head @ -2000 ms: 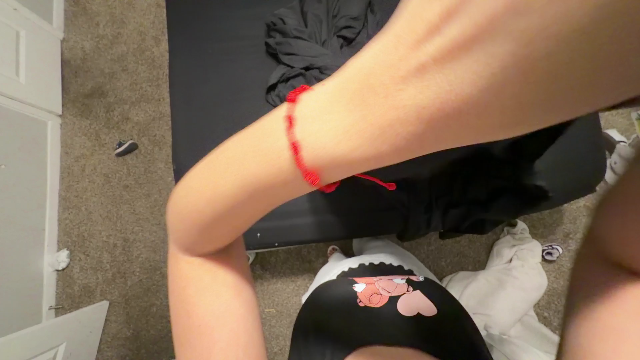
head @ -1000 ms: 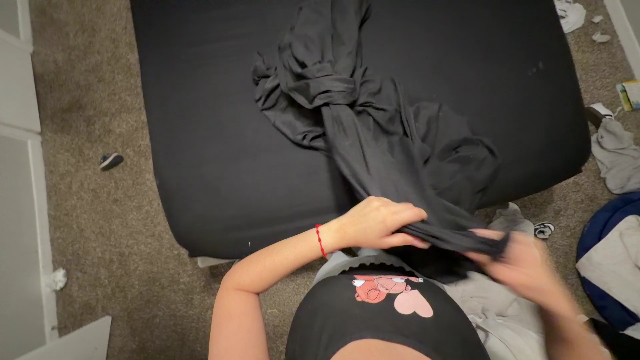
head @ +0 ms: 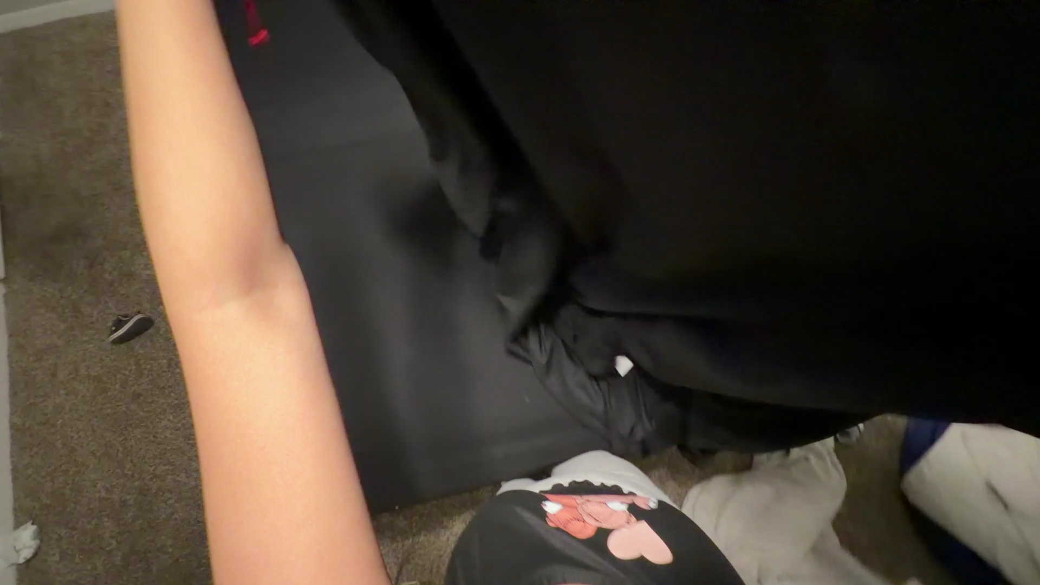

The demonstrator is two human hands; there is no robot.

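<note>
A large black cloth (head: pixel 731 203) is spread high and close to the camera, filling the upper right of the head view. Its lower folds hang over a mattress covered in black fabric (head: pixel 422 390). A small white tag (head: pixel 623 366) shows on the cloth. My left forearm reaches up along the left side, and the hand itself lies beyond the top edge of the view. The end of a red cord bracelet dangles near the top. My right hand and arm do not show; whether they are behind the cloth or outside the view cannot be told.
Brown carpet (head: pixel 81 422) runs along the left, with a small dark shoe (head: pixel 131 327) on it and a crumpled white scrap (head: pixel 23 543) lower down. Light-coloured cloth (head: pixel 780 504) lies on the floor at the lower right, near a blue and white fabric item (head: pixel 975 479).
A second ago both hands held the bunched black cloth low at the mattress edge. Now the cloth is raised and spread out, my left arm is stretched upward, and both hands are out of sight.
</note>
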